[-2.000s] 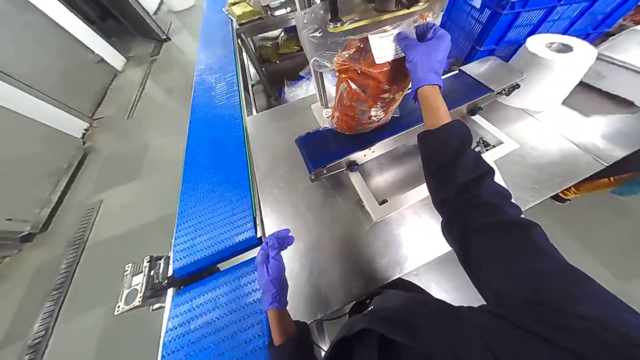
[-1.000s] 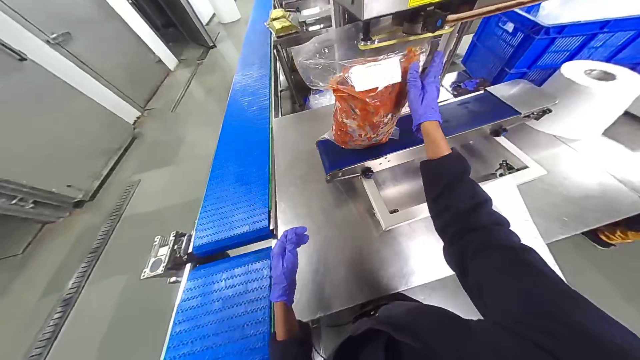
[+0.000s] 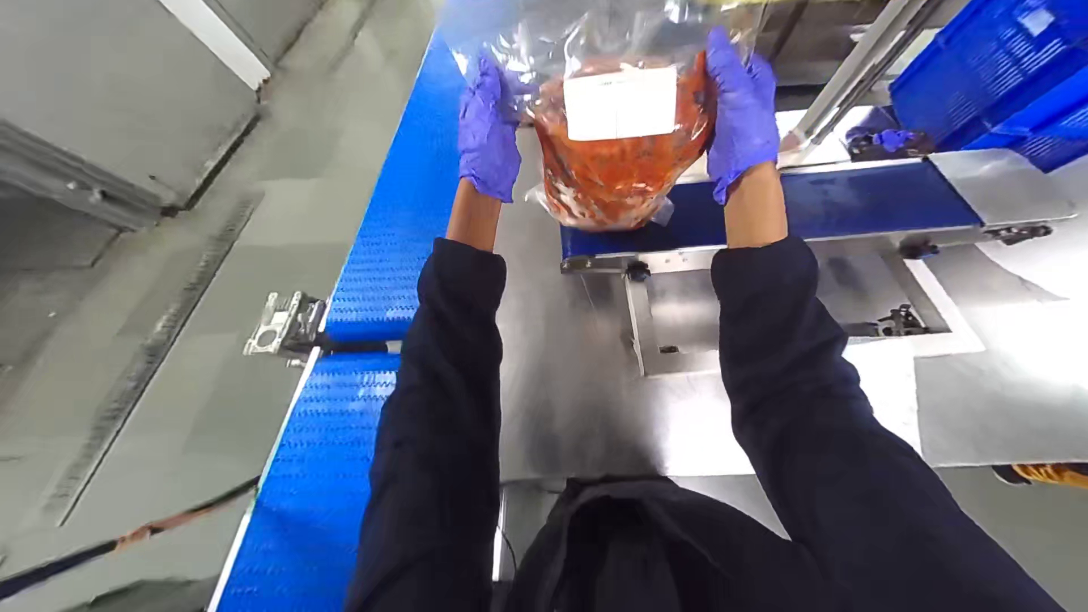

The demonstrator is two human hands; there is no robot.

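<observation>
A clear plastic bag of red marinated meat (image 3: 608,174) hangs upright between my two gloved hands, with a white label (image 3: 621,103) on its front that bears writing. My left hand (image 3: 490,132), in a purple glove, grips the bag's left edge. On the other side my right hand (image 3: 742,115), gloved the same way, holds the right edge. The bag's lower end is over the left end of a short dark blue conveyor belt (image 3: 875,202); whether it touches the belt I cannot tell.
A long blue modular conveyor (image 3: 382,246) runs along the left of the steel table (image 3: 561,382). Blue plastic crates (image 3: 986,76) stand at the upper right. A metal post (image 3: 858,76) rises behind the short belt. At the right edge a bit of orange clothing or footwear shows.
My left hand has moved up from beside the long conveyor and taken hold of the bag's left edge. My right hand stays at the bag's right side.
</observation>
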